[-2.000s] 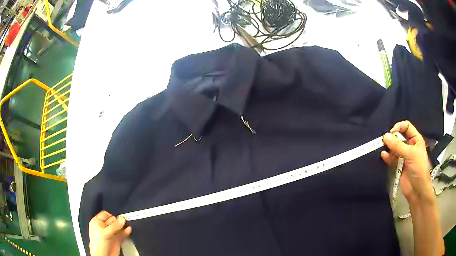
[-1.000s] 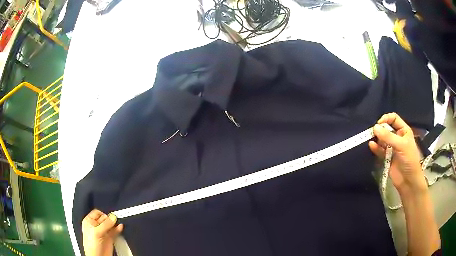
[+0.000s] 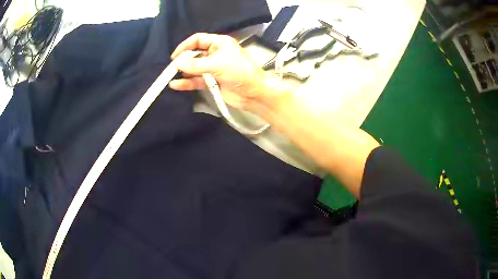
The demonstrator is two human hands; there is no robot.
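Note:
A large dark navy jacket point(image 3: 158, 180) lies spread on the white table. A white tape measure point(image 3: 112, 147) runs over it in a curve from upper middle down to the lower left edge of the picture. My right hand point(image 3: 218, 68) pinches the tape between thumb and fingers at the jacket's side edge. The rest of the tape hangs in a loop below the hand and passes behind the wrist. Short pale threads point(image 3: 45, 148) show on the jacket at the left. My left hand is out of the picture.
A tangled black cord point(image 3: 35, 38) lies at the upper left. A small metal tool point(image 3: 338, 34) and a bunched patterned strip lie beyond my right hand on the table point(image 3: 387, 43). Green floor point(image 3: 431, 114) with yellow-black tape is at the right, with a rack at the upper right.
The view has swung to the right and tilted, so the collar and my left hand have left the picture. My right hand still pinches the tape.

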